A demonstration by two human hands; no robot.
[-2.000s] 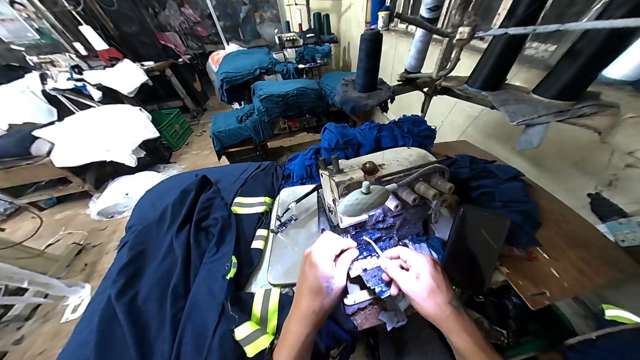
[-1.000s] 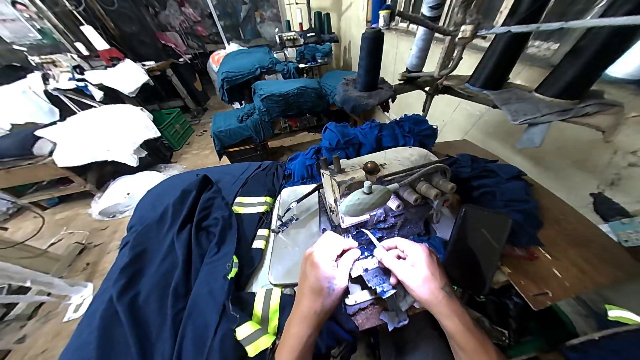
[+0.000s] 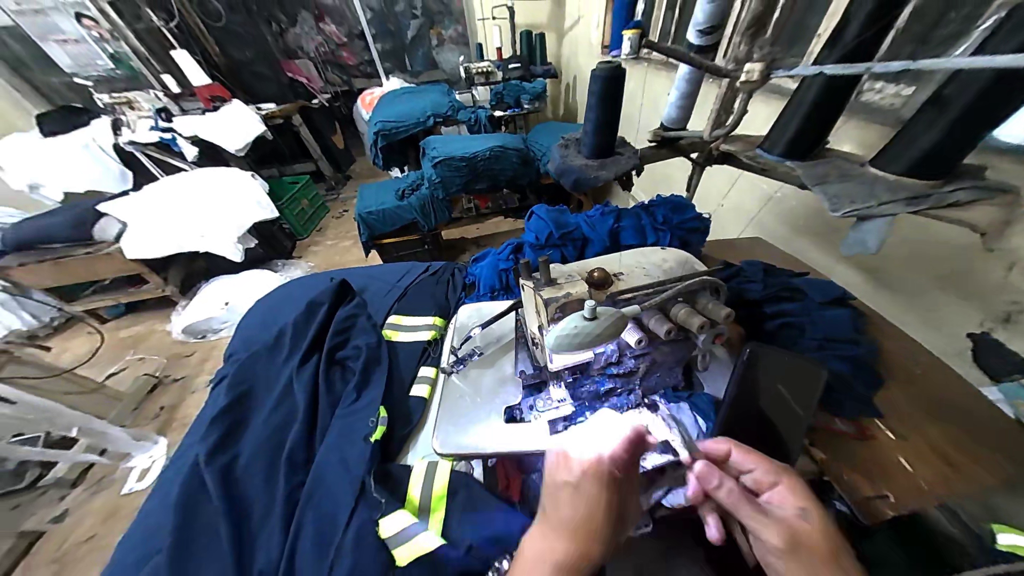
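Note:
An overlock sewing machine [image 3: 632, 320] stands before me, its lower front exposed and full of lint, lit by a small lamp [image 3: 588, 330]. My left hand [image 3: 588, 480] is at the machine's front below the needle area, its fingertips washed out by glare; what they touch cannot be told. My right hand [image 3: 760, 496] pinches a slim metal tool, seemingly tweezers [image 3: 680, 436], pointing up and left at the machine's front. Left of the machine lies a navy garment [image 3: 296, 400] with reflective yellow and silver bands, beside the metal bed plate [image 3: 480, 400].
A dark phone or tablet [image 3: 772, 400] leans right of the machine. Blue cloth [image 3: 616, 228] is heaped behind it, and navy cloth [image 3: 808, 328] lies on the wooden table [image 3: 944, 448]. A large thread cone [image 3: 604, 112] stands behind. Teal cloth bundles [image 3: 480, 164] lie farther back.
My right hand has moved lower and a little right, away from the left hand, with the slim tool in its fingers. The left hand has stayed near the machine's front.

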